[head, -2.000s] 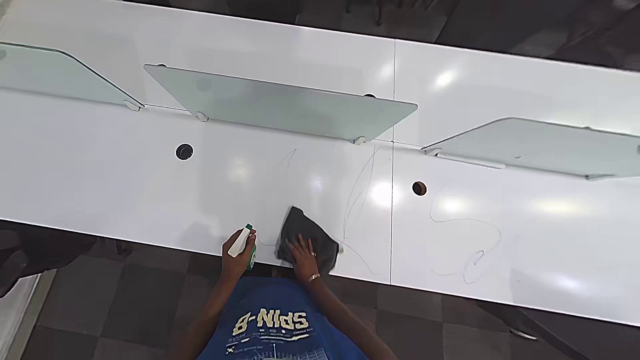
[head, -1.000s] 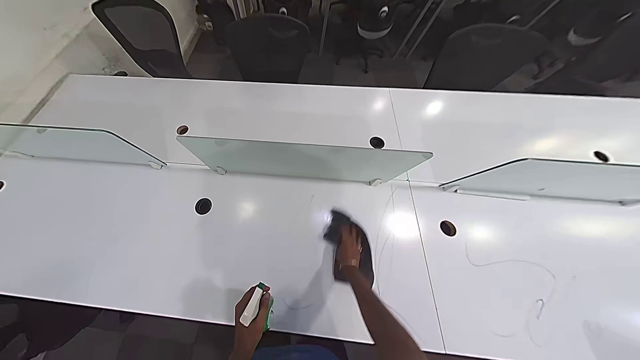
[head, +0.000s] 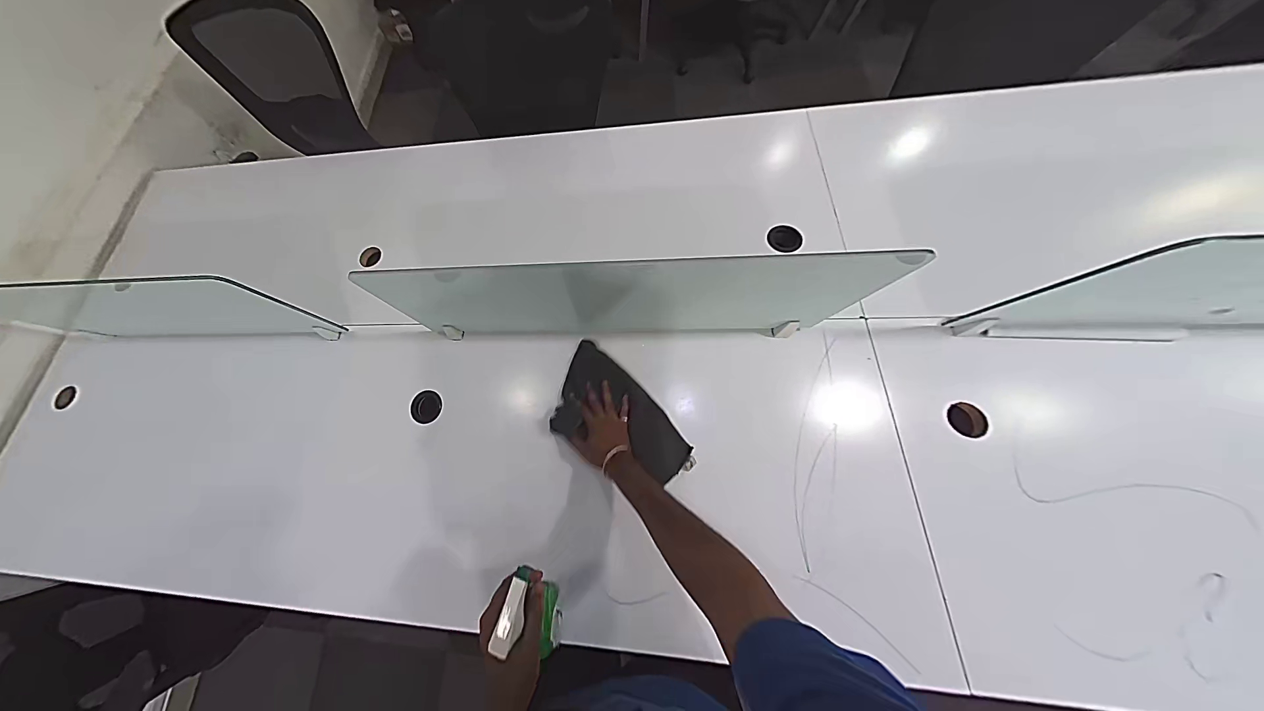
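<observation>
My right hand (head: pixel 604 427) lies spread on a dark cloth (head: pixel 647 420), pressing it flat on the white desk (head: pixel 296 474) just in front of the middle glass divider. A thin bracelet circles that wrist. Near the desk's front edge, my left hand (head: pixel 523 622) is closed around a spray bottle (head: pixel 510 617) with a white trigger head and green parts; most of the bottle is hidden by the hand. Thin curved marks (head: pixel 802 484) run over the desk to the right of the cloth, and a short one lies between the bottle and my right forearm.
The middle glass divider (head: pixel 642 296) stands on small brackets, with another glass divider (head: pixel 178 304) at left and a third (head: pixel 1136 286) at right. Round cable holes (head: pixel 426 407) pierce the desk. Beyond its far edge is a mesh-backed chair (head: pixel 276 69) beside a wall.
My right hand and the cloth have moved from the desk's front edge toward the middle divider, and left since one second ago. My left hand still holds the spray bottle. The view has shifted.
</observation>
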